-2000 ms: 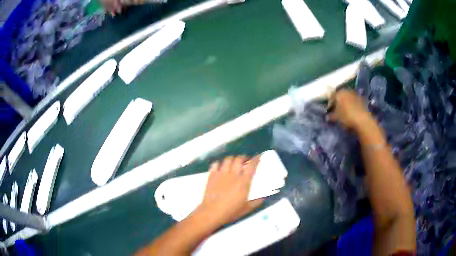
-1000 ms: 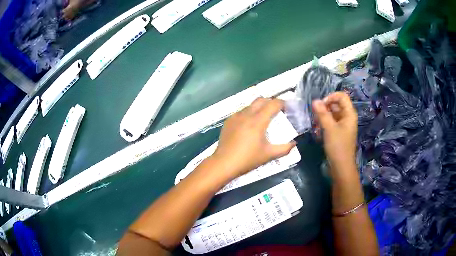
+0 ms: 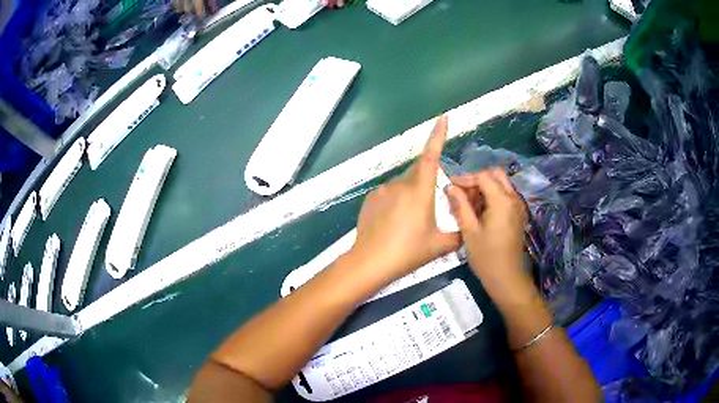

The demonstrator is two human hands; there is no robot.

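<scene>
My left hand (image 3: 398, 216) holds a long white carton (image 3: 445, 206) by its right end, index finger pointing up. Most of this carton is hidden under the hand. My right hand (image 3: 493, 232) is at the carton's open-looking end, thumb and fingers pinched together there; whether a bag is between them cannot be told. Another white carton (image 3: 319, 264) lies partly under my left hand. A carton with printed back (image 3: 390, 342) lies in front, on the dark green surface, its hang-tab end to the left.
The green conveyor (image 3: 394, 86) carries several white cartons (image 3: 306, 126) beyond the white guide rail (image 3: 221, 240). A heap of grey-purple bags (image 3: 623, 212) is at right, with a blue crate (image 3: 603, 346) under it. Another person's hand (image 3: 195, 6) shows at the top left edge.
My right hand has moved from the bag heap to the carton end; the grey bag it held up is no longer clearly seen. My left hand has raised its index finger. Belt cartons have moved up and right.
</scene>
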